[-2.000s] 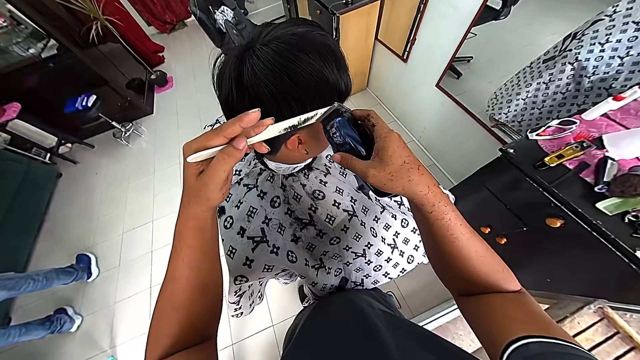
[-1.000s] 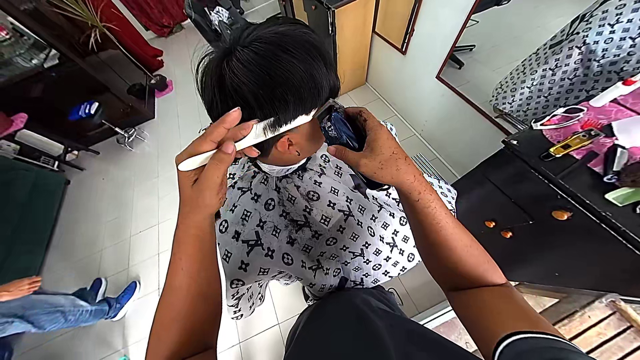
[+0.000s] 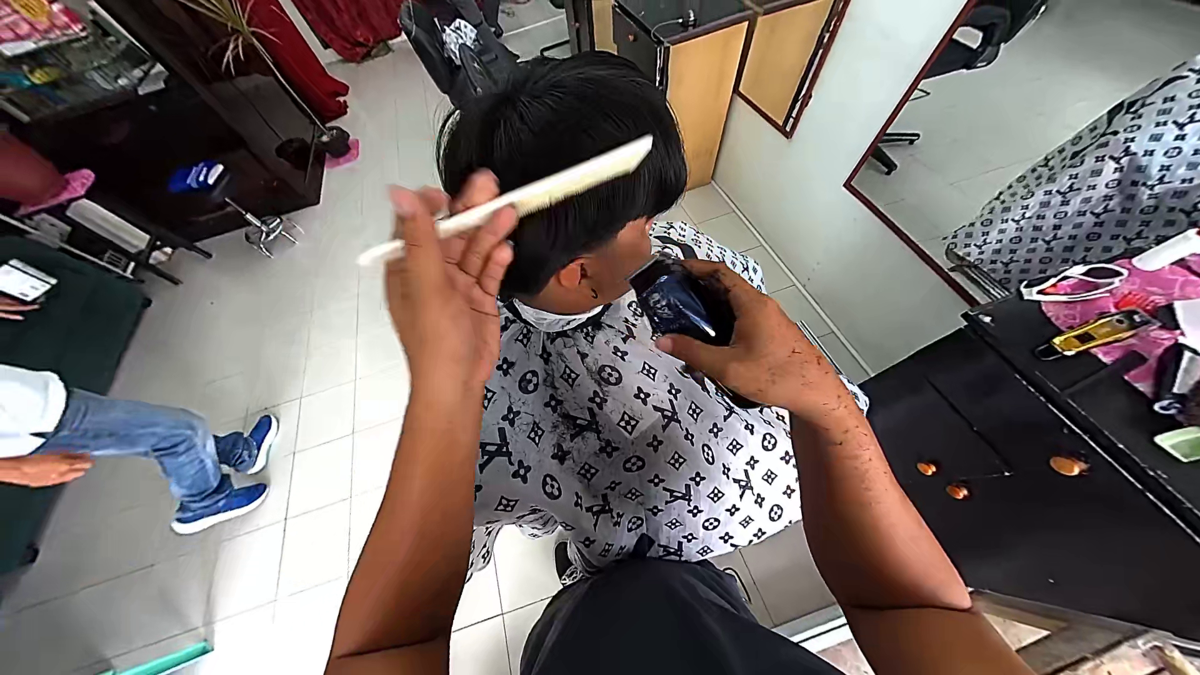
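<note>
My left hand [image 3: 450,272] holds a white comb [image 3: 562,185], raised in front of the dark hair [image 3: 553,141] of a seated person. The comb slants up to the right. In my right hand [image 3: 759,347] is a dark blue hair clipper [image 3: 682,302], its blade end pointing up and left beside the person's jaw. Cut hairs cling to my right hand and forearm. A white barber's cape [image 3: 628,441] with a black pattern covers the person, with loose hair scattered on it. A white strip [image 3: 558,319] circles the neck.
At right, a black counter [image 3: 1031,366] bears a yellow tool [image 3: 1102,331], white-framed glasses [image 3: 1078,279] and a pink cloth [image 3: 1148,281]. A mirror [image 3: 947,141] hangs on the wall. Another person in jeans [image 3: 141,431] sits at left on a dark green bench [image 3: 75,328].
My left hand has lifted the comb from beside the ear to higher over the hair. The clipper no longer meets the comb's end. The other person at left shows more in view.
</note>
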